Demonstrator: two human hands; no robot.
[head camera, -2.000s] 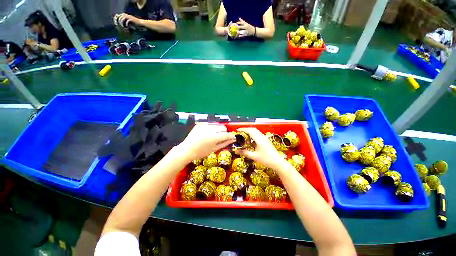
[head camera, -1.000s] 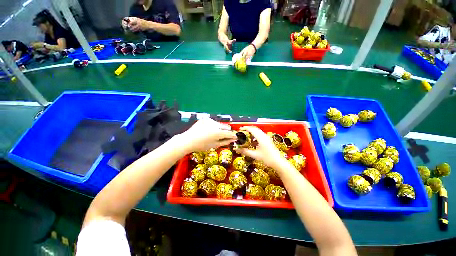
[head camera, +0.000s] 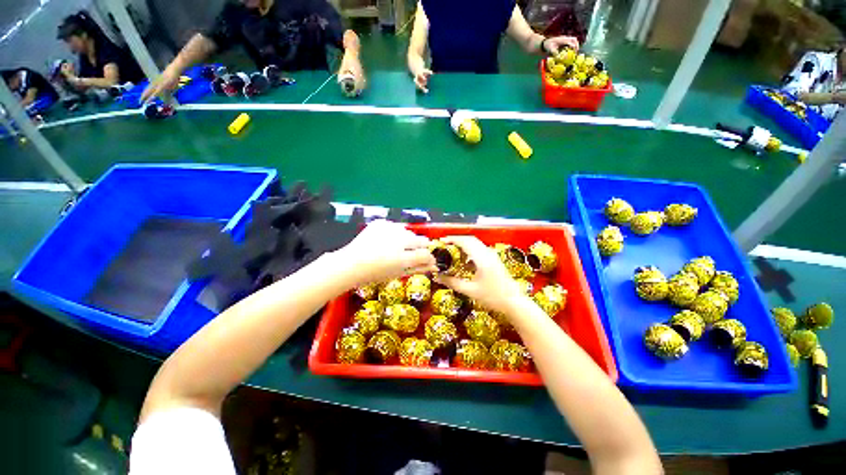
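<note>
A gold patterned microphone grille (head camera: 449, 259) is held between both my hands above the back part of the red tray (head camera: 603, 345), its dark open end showing. My left hand (head camera: 394, 252) holds it from the left, fingertips at its opening. My right hand (head camera: 482, 269) grips it from the right. Many gold grilles lie in the red tray below. Black foam liners (head camera: 278, 232) are piled left of my left hand, over the blue bin's edge. Whether foam is between my fingers cannot be told.
A blue bin (head camera: 70, 232) stands at the left. A blue tray (head camera: 682, 376) with gold grilles stands right, a slim black tool (head camera: 819, 390) beside it. Across the line are workers, a small red tray (head camera: 575, 97) and yellow cylinders (head camera: 520, 145). Metal posts (head camera: 691, 65) rise beyond.
My hands stay at the same spot with the grille. Yellow cylinders on the line have moved right. The worker opposite let go of a gold-headed piece and now reaches to the small red tray.
</note>
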